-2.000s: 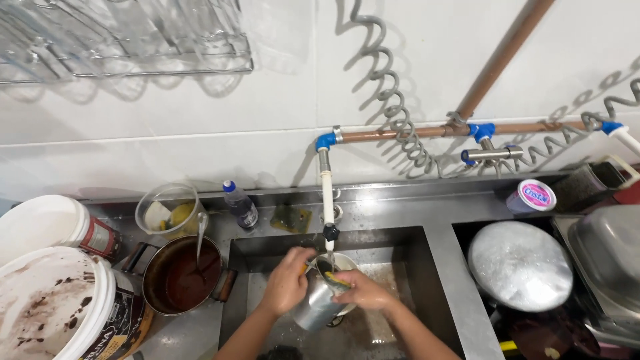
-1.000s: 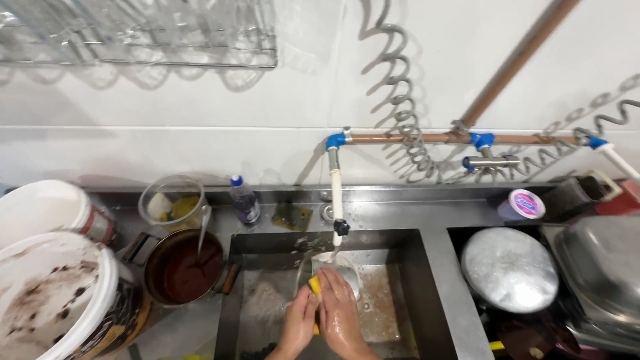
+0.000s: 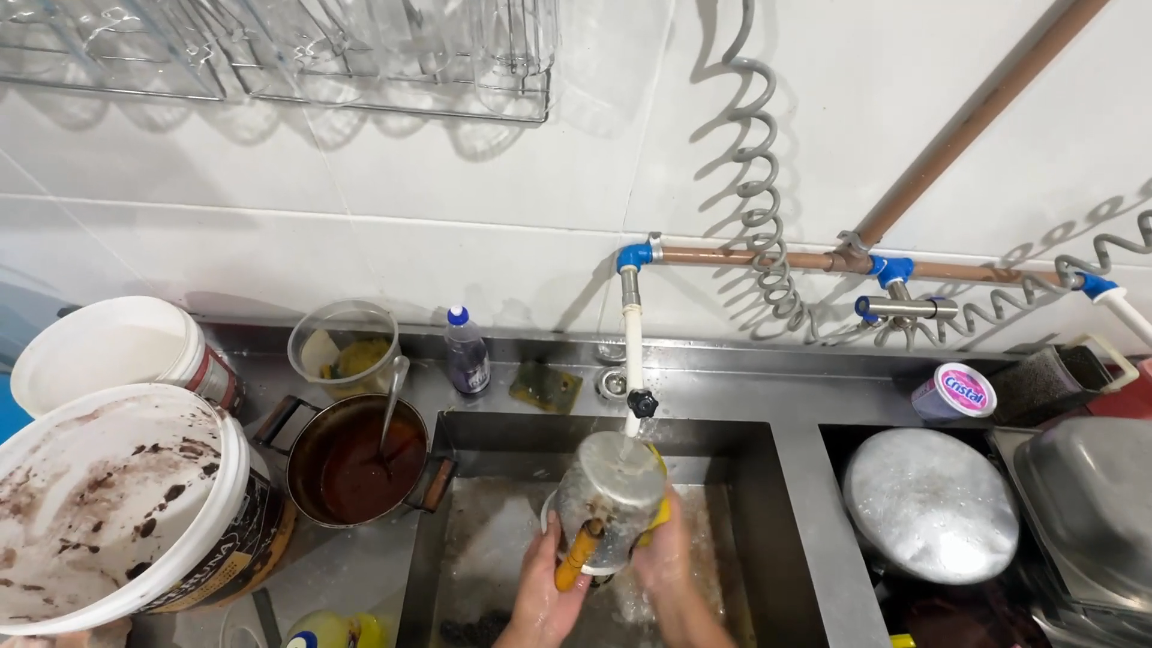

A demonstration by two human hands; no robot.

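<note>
A metal pot with a wooden handle (image 3: 616, 481) is bottom up under the running white tap (image 3: 634, 360), above the metal sink (image 3: 774, 540). My left hand (image 3: 543, 576) grips its lower left side near the handle. At its right side, my right hand (image 3: 664, 549) presses a yellow sponge (image 3: 663, 513) against the pot; the hand's fingertips are partly hidden behind it. Water runs onto the pot's base. Behind the pot part of a pale round vessel shows at its left edge.
Left of the sink stand a pot of dark red liquid (image 3: 333, 459) with a spoon, two white buckets (image 3: 236, 450), a clear plastic bowl (image 3: 306, 310) and a detergent bottle (image 3: 467, 355). A flat scouring pad (image 3: 545, 387) lies behind the sink. Metal pots (image 3: 931, 504) fill the right basin.
The pot has turned bottom up, its handle now toward me. My hands, close together over the sponge one second ago, have parted to either side of the pot.
</note>
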